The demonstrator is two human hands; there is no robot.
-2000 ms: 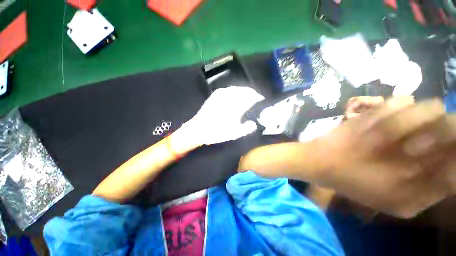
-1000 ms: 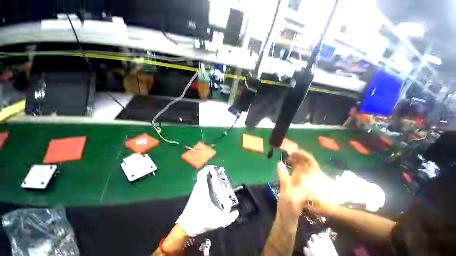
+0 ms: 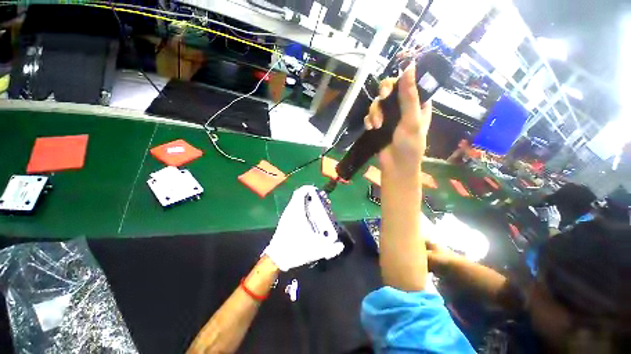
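My left hand (image 3: 297, 231), in a white glove, holds a device unit (image 3: 320, 216) tilted on edge above the black mat. My bare right hand (image 3: 405, 114) is wrapped around the thick black handle of the electric screwdriver (image 3: 373, 140). The driver slants down to the left, and its bit end is at the upper edge of the unit. Whether the bit touches a screw cannot be told. A few small silver rings or parts (image 3: 293, 290) lie on the mat below my left hand.
A clear bag of hardware (image 3: 83, 304) lies at the left. The green belt (image 3: 104, 207) carries orange pads (image 3: 58, 153) and white-topped units (image 3: 174, 186). A blue bin (image 3: 372, 234) is partly hidden by my right forearm. A coworker (image 3: 581, 276) sits at the right.
My right hand has risen from beside the hanging driver and taken hold of its handle. The driver has swung to a slant, its tip now at the unit. The view has also shifted.
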